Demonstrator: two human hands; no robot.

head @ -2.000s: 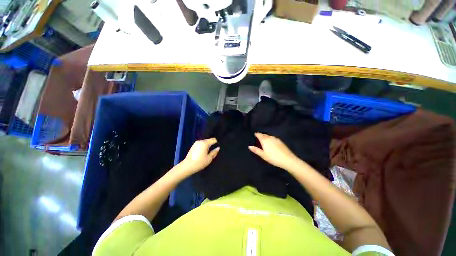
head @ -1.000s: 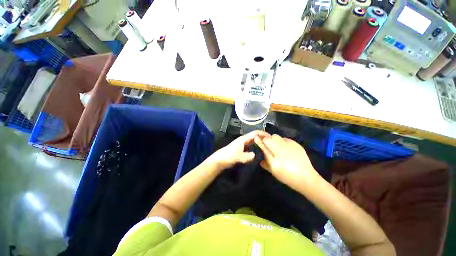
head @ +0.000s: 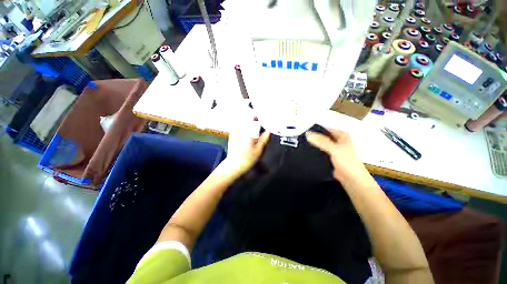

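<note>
The black garment (head: 294, 194) lies over the machine bed and hangs down across my lap, hiding the bed. The white machine head (head: 290, 89) with blue JUKI lettering is above it. The small silver work clamp (head: 289, 141) sits on the cloth under the head. My left hand (head: 247, 150) holds the cloth left of the clamp, thumb and fingers on its edge. My right hand (head: 336, 148) holds the cloth right of the clamp. The fingertips are partly lost in the black folds.
Left blue bin (head: 142, 145) holds dark garments. Right bin with brown lining (head: 461, 238) is lower right. On the table (head: 383, 138) are black snips (head: 401, 143), a cardboard box (head: 353, 106), a red thread cone (head: 402, 89) and the control panel (head: 458, 80). Thread cones (head: 167, 65) stand at left.
The view has tilted up to the machine head. My hands have moved from together in front of the bed to either side of the clamp, and the garment now covers the bed.
</note>
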